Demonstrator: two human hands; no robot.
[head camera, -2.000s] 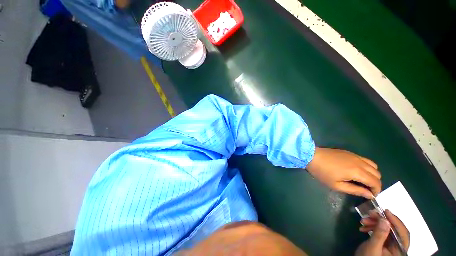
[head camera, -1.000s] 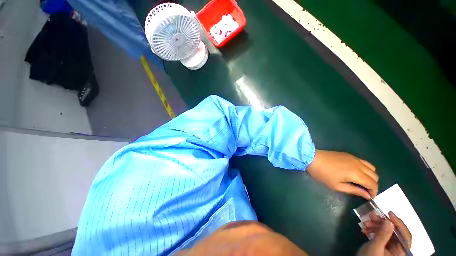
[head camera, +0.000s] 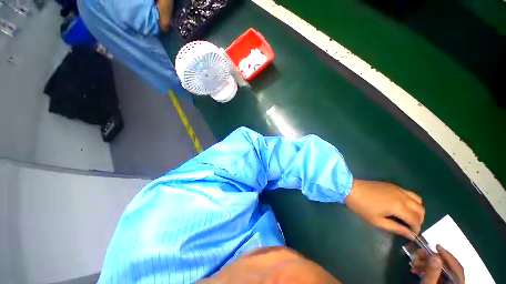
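My left hand (head camera: 388, 209) comes in from the blue sleeve, fingers bent, with its fingertips at the tip of the tweezers. Whether it pinches anything is too small to tell. My right hand (head camera: 438, 269), cut off by the bottom edge, is shut on the thin silver-grey tweezers (head camera: 426, 246), which point up-left towards the left fingertips. A small clear or greyish strip piece (head camera: 409, 252) shows beside the right fingers, partly hidden by them. A white sheet (head camera: 460, 249) lies on the bench under and right of the right hand.
On the dark green bench (head camera: 327, 116) stand a white desk fan (head camera: 206, 74) and a red bin (head camera: 235, 51) with white pieces. Beyond them is a black container (head camera: 194, 16) with shiny contents. A person in blue is at upper left. A white edge rail (head camera: 388, 91) borders the green conveyor.
The view has shifted, so the bench things and hands appear lower, and the black container has come into view. The hands stay together at the tweezers.
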